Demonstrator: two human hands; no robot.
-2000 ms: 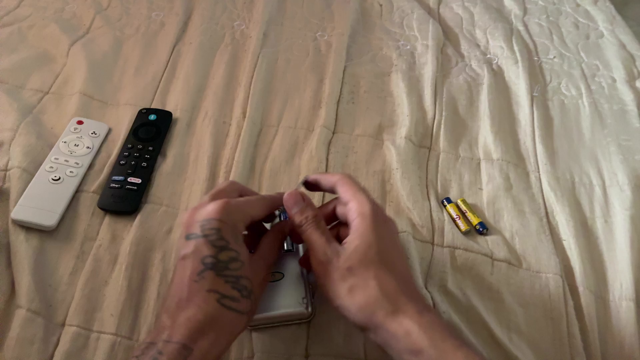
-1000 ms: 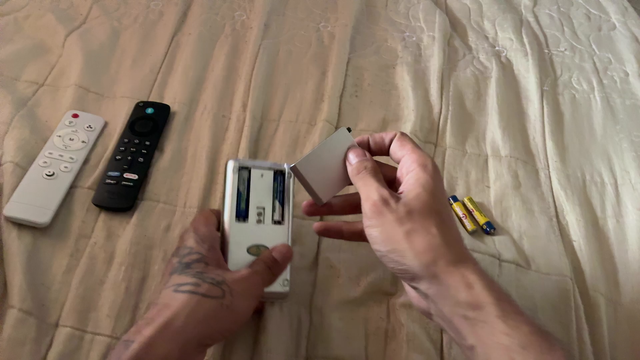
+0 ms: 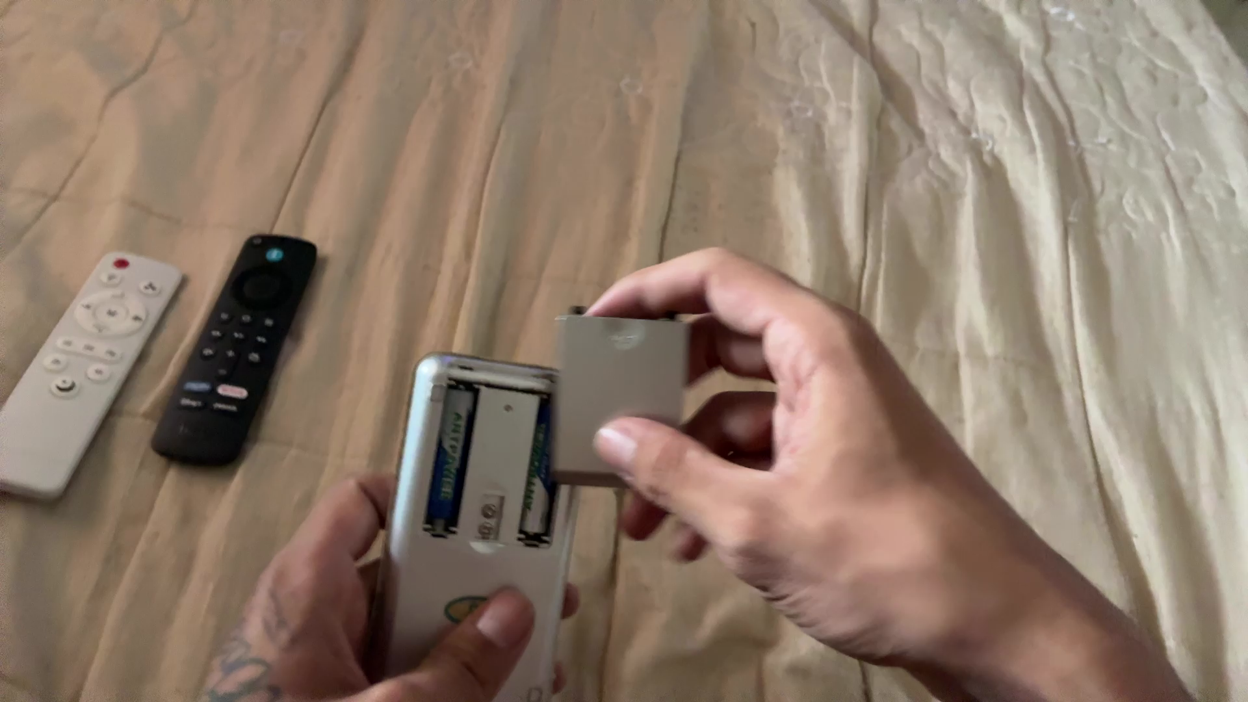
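Observation:
My left hand (image 3: 390, 604) grips the lower part of a silver handheld device (image 3: 419, 575), its back facing up and its battery compartment uncovered. Two blue and silver batteries lie in that compartment, the left battery (image 3: 449, 463) and the right battery (image 3: 538, 478), with a plain strip between them. Between thumb and fingers, my right hand (image 3: 809, 439) holds a grey battery cover (image 3: 624, 390) upright, small tabs along its top. The cover is at the compartment's right edge and overlaps part of it in view; whether the two touch I cannot tell.
A white remote control (image 3: 88, 375) and a black remote control (image 3: 239, 351) lie side by side at the left, buttons up. Beneath everything is a wrinkled beige quilted bedspread (image 3: 546, 146).
The cover, tilted and apart from the device a second ago, is now upright against its right side in view. The view has moved closer, and the yellow and blue batteries at right are out of sight.

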